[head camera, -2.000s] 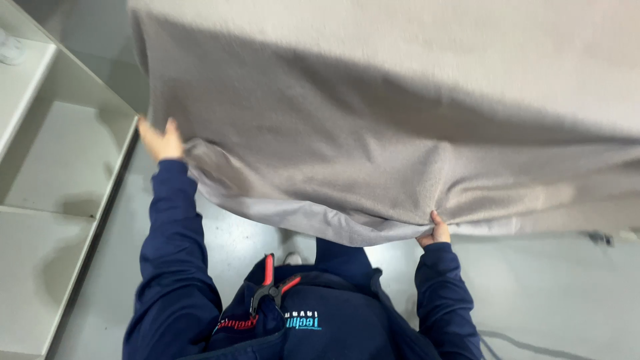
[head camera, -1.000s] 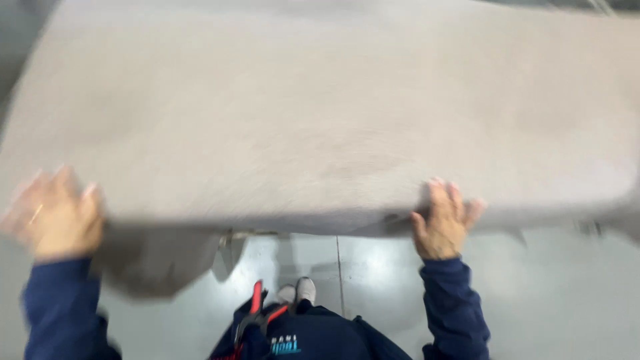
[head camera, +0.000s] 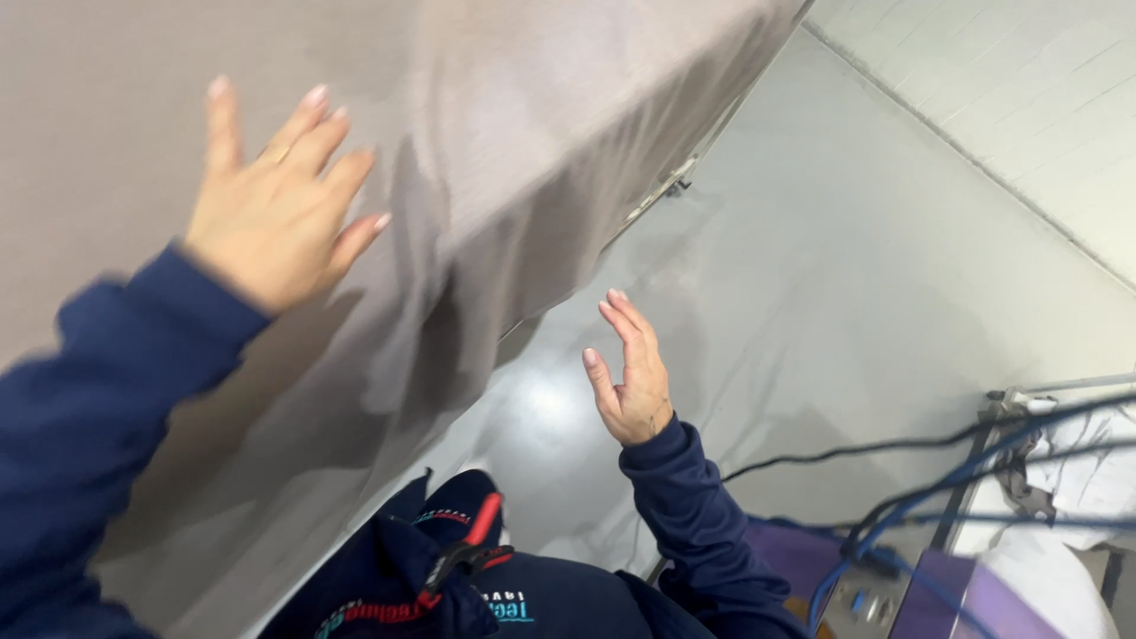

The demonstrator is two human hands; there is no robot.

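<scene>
A grey-beige fabric cover (head camera: 532, 151) drapes over a large piece and hangs in folds along its side. My left hand (head camera: 284, 186) is over the cloth with its fingers spread; whether it touches the cloth cannot be told. Beyond the cloth's hanging edge, my right hand (head camera: 632, 368) is raised above the floor, fingers apart and holding nothing. A red and black spring clamp (head camera: 466, 550) is clipped to my dark blue clothing at the waist.
Grey floor (head camera: 781, 266) extends to the right of the cloth. Blue and black cables (head camera: 941, 484) cross the lower right, over a purple machine part (head camera: 945, 595). A white bag or cloth (head camera: 1083, 461) lies in a framed container there. A pale panel (head camera: 1003, 98) borders the upper right.
Both hands gripped or touched the cloth's lower edge two seconds ago, then lay along its front edge. Now the right hand is off the cloth. The view has swung to the cloth's side.
</scene>
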